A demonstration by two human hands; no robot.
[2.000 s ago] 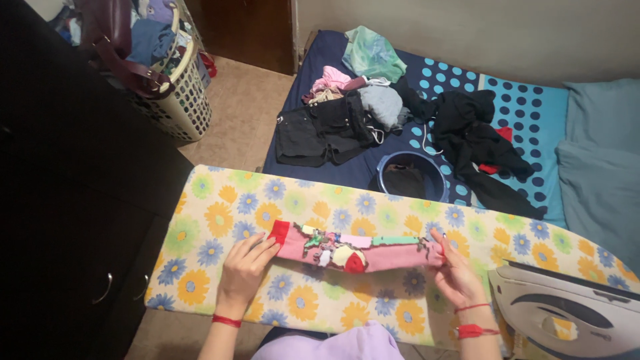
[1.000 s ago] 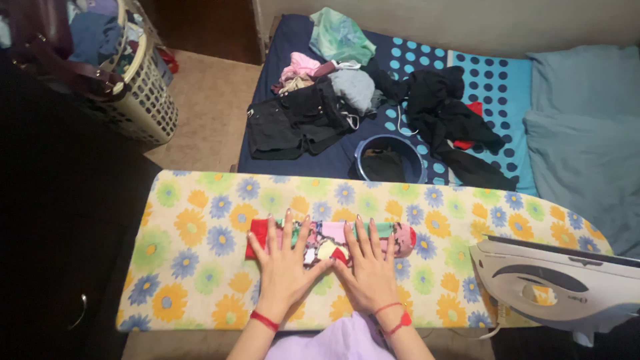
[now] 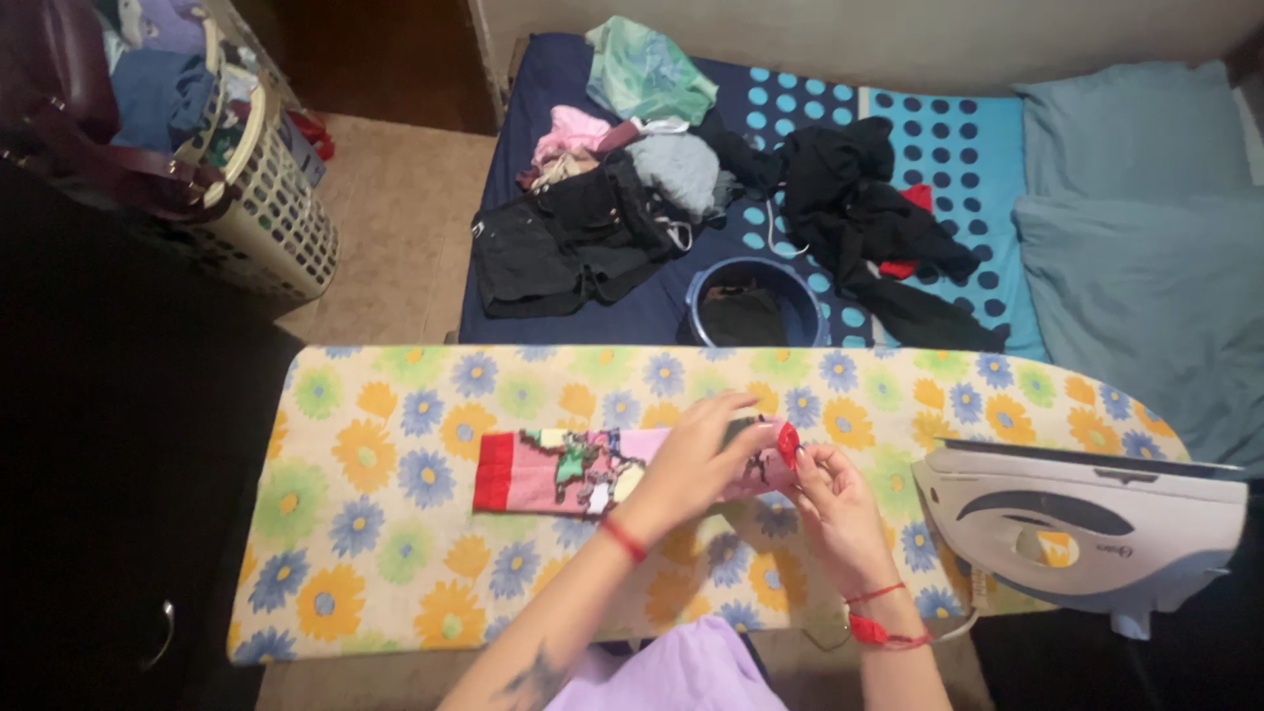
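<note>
A pink patterned sock (image 3: pixel 553 474) with a red cuff lies lengthwise on the floral ironing board (image 3: pixel 336 612), cuff to the left. My left hand (image 3: pixel 691 464) reaches over the sock's right half, with thumb and index finger near its red toe end; part of the sock is hidden beneath it. Between the thumb and fingers of my right hand (image 3: pixel 834 504) the red toe end is pinched, slightly raised. To the right of my hands, a white and grey clothes iron (image 3: pixel 1076 533) rests on the board.
Behind the board, a bed bears black shorts (image 3: pixel 573 242), black clothing (image 3: pixel 859 217), a green cloth (image 3: pixel 652 79) and a blue bucket (image 3: pixel 820 316) with dark fabric inside. A full laundry basket (image 3: pixel 286 227) stands at the left. The iron's cord (image 3: pixel 958 627) hangs near the board's front edge.
Both hands lay flat on the sock a second ago. My left hand has shifted right along it, and my right hand now pinches the toe end.
</note>
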